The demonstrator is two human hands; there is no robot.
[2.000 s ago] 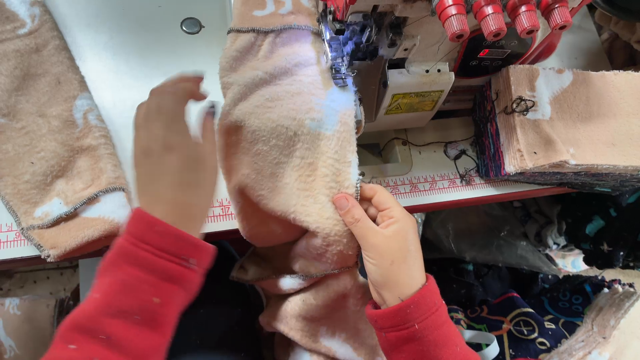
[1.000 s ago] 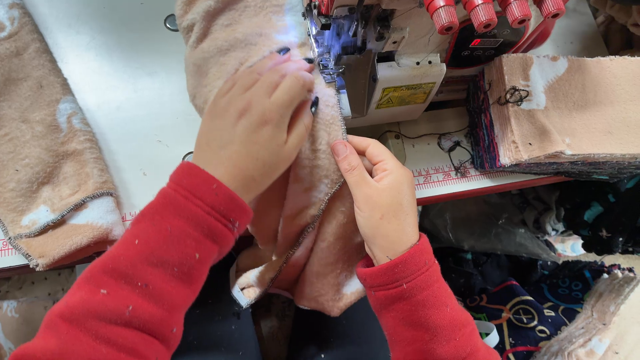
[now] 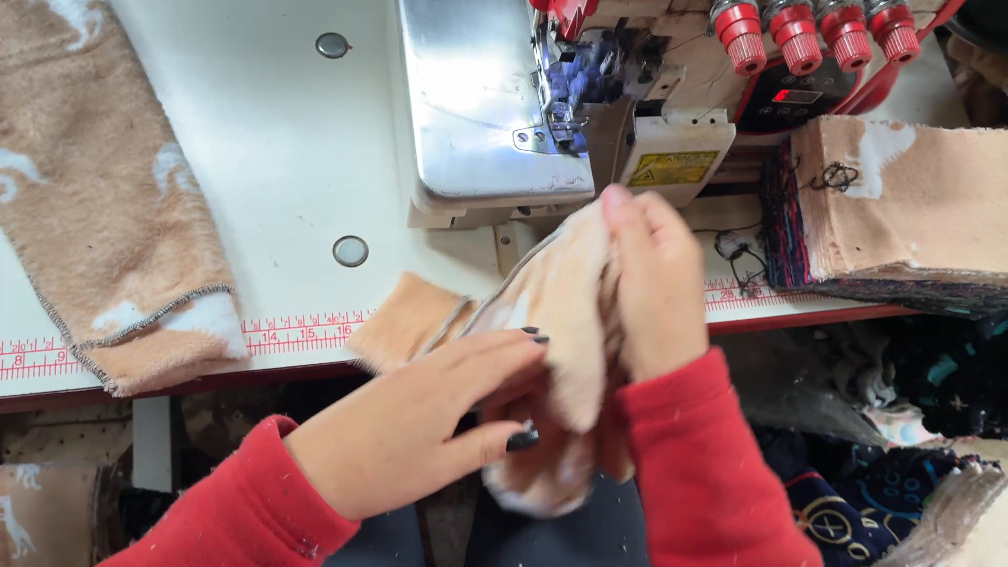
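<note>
Bunched tan and white fleece hangs from my right hand, whose thumb and fingers pinch its upper end just in front of an overlock sewing machine. My left hand lies against the fleece's left side, thumb and fingers apart; whether it grips any cloth cannot be told. One flap of the cloth reaches left over the table edge. The presser foot has no fabric under it. Another fleece piece with overlocked seams lies flat at the left.
A thick stack of cut fleece pieces stands right of the machine, with tangled thread on top. A printed red measuring scale runs along the table's front edge. Dark patterned fabrics lie below at the right. Red tension knobs project at the top.
The fleece that lay at the presser foot has come away from the machine, toward my body, and is now bunched. My right hand has lifted its end; my left hand has moved down from near the foot.
</note>
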